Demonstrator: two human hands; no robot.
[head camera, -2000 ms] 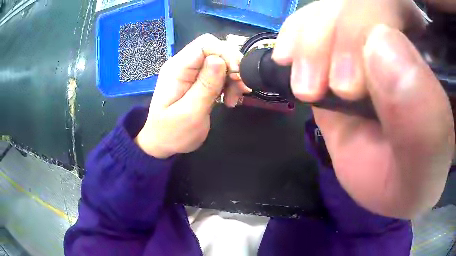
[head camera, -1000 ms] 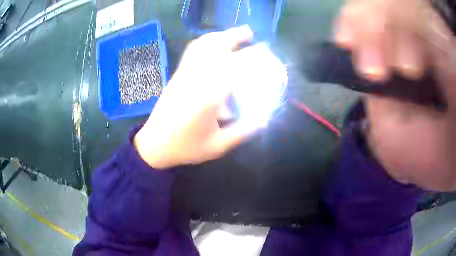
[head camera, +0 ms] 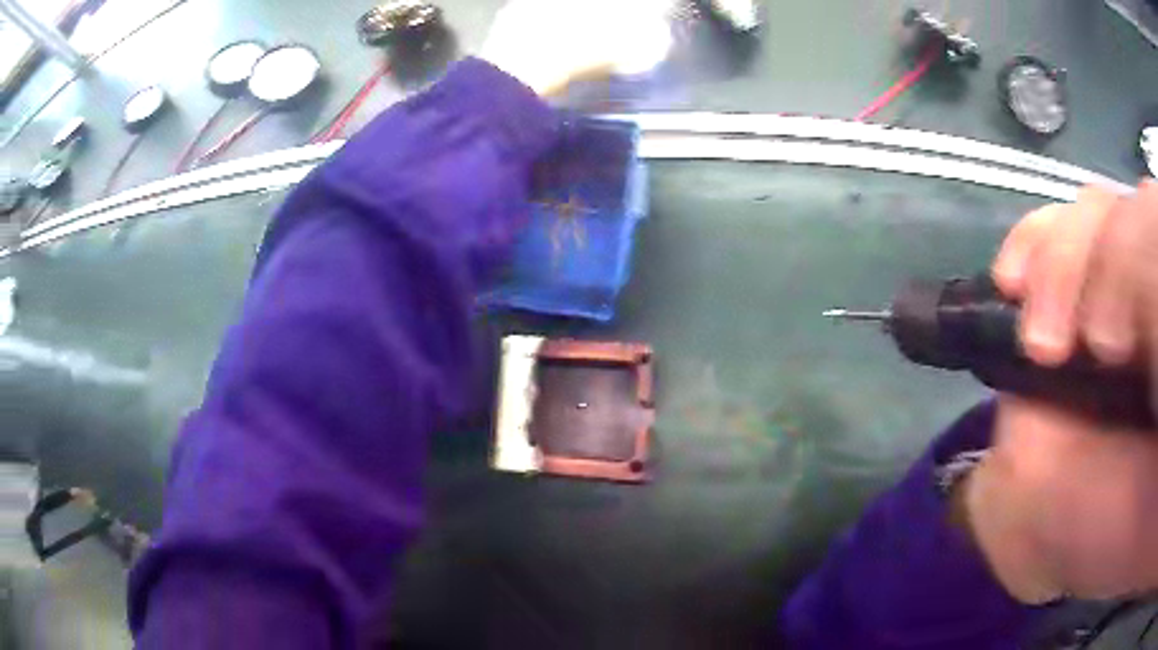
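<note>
My right hand (head camera: 1079,292) is closed around the black electric screwdriver (head camera: 952,324) at the right; its thin metal bit points left. My left arm reaches far forward past the blue parts bin (head camera: 578,273). My left hand (head camera: 578,76) is at the top, mostly lost in white glare, and what it touches or holds cannot be made out. The reddish-brown square fixture (head camera: 597,470) with a pale strip on its left edge lies on the dark-green bench with no unit in it. A few yellowish thin pieces (head camera: 565,229) lie in the bin.
Pale metal rails (head camera: 813,137) run across the bench beyond the bin. Past them lie several round units, such as one at the left (head camera: 283,76) and one at the right (head camera: 1035,95), some with red wires. A dark bent object (head camera: 64,521) shows at the lower left.
The view has shifted forward. My left hand has moved from in front of me to beyond the rails, and the fixture now shows empty. My right hand still holds the screwdriver, now farther right.
</note>
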